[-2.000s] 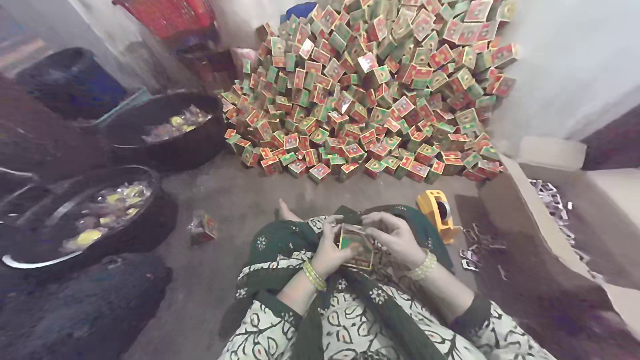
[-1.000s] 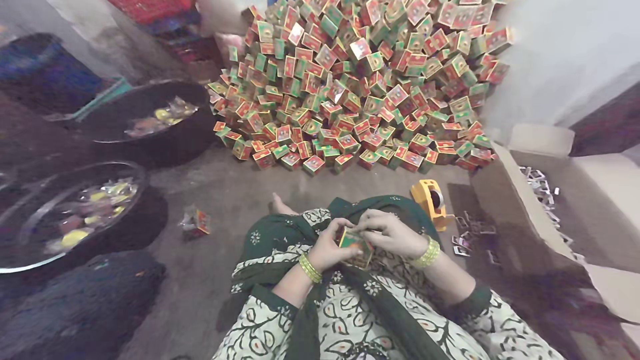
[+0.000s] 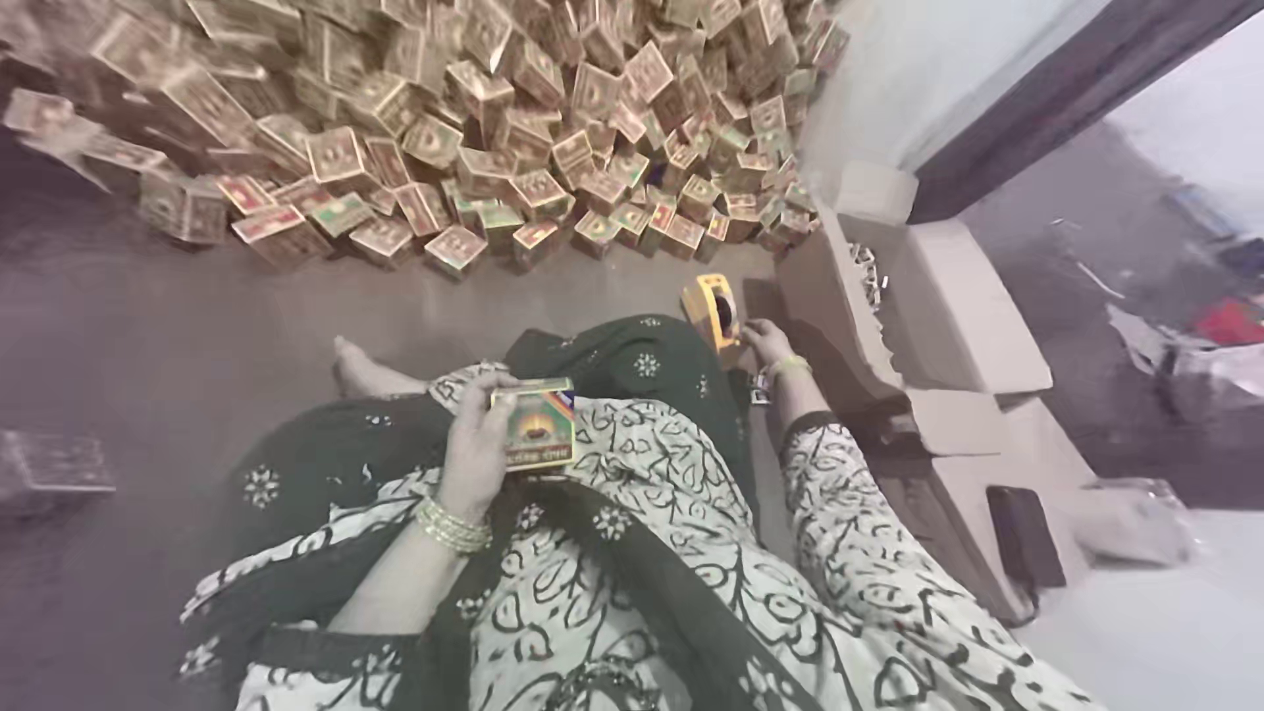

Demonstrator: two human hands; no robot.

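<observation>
My left hand (image 3: pixel 476 439) holds a small printed cardboard box (image 3: pixel 540 427) upright above my lap, its face with a lamp picture and writing turned toward me. To the right, beyond my knee, my right hand (image 3: pixel 768 343) is at the near end of a yellow tape dispenser (image 3: pixel 707 304) on the floor. The fingertips are at its edge; whether they grip it or a strip of tape is too small to tell. Small pale-and-dark pieces (image 3: pixel 759 388) lie on the floor just below my right wrist.
A large heap of similar boxes (image 3: pixel 533 188) spreads along the wall. An open cardboard carton (image 3: pixel 973 306) with small pieces inside stands at right, a dark phone-like object (image 3: pixel 1027 536) on cardboard nearer. Something in clear plastic (image 3: pixel 59 462) lies at far left.
My right hand has left the box and moved right to the tape dispenser. The box stays in my left hand, its printed face now showing. The view has swung to the right.
</observation>
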